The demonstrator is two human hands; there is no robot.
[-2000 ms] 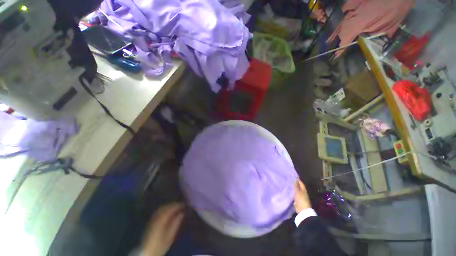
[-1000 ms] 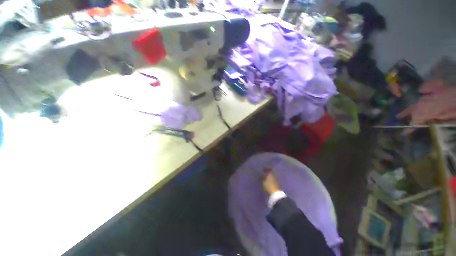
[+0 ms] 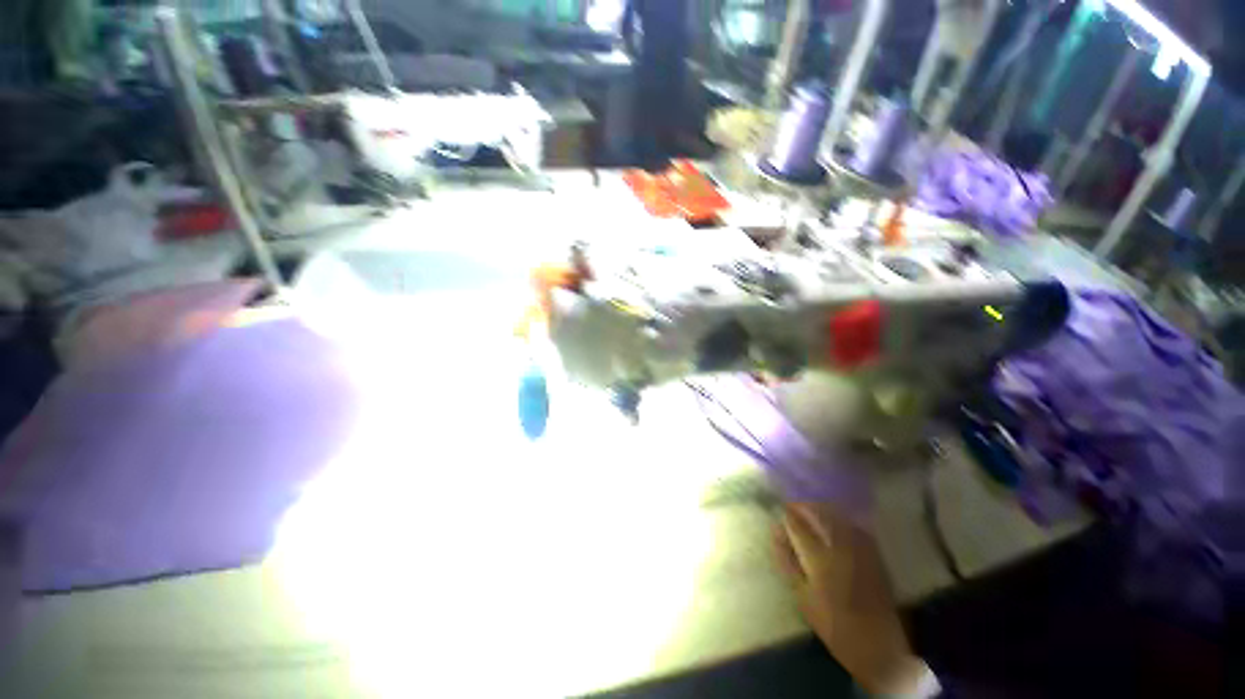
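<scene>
My right hand (image 3: 836, 580) is at the table's front edge at the lower right, blurred. Its fingers touch or lie just at a small purple cloth piece (image 3: 812, 468) under the machine arm; whether they grip it I cannot tell. The off-white sewing machine (image 3: 765, 335) stands across the middle right, with a red patch on its side. The blue lamp housing (image 3: 534, 403) hangs left of the needle area, which is lost in glare. A large flat purple panel (image 3: 178, 444) lies at the left. My left hand is not in view.
A crumpled purple cloth heap (image 3: 1147, 423) is beyond the machine's right end. Purple thread cones (image 3: 803, 130) stand behind the machine. Red-orange cloth (image 3: 679, 191) lies behind the head. Another white machine (image 3: 444, 133) is at the back left. Strong glare covers the table's middle.
The view has swung left and up from the round tub, now out of view, to the machine and table. My right hand has left the tub's purple cloth and is at the table.
</scene>
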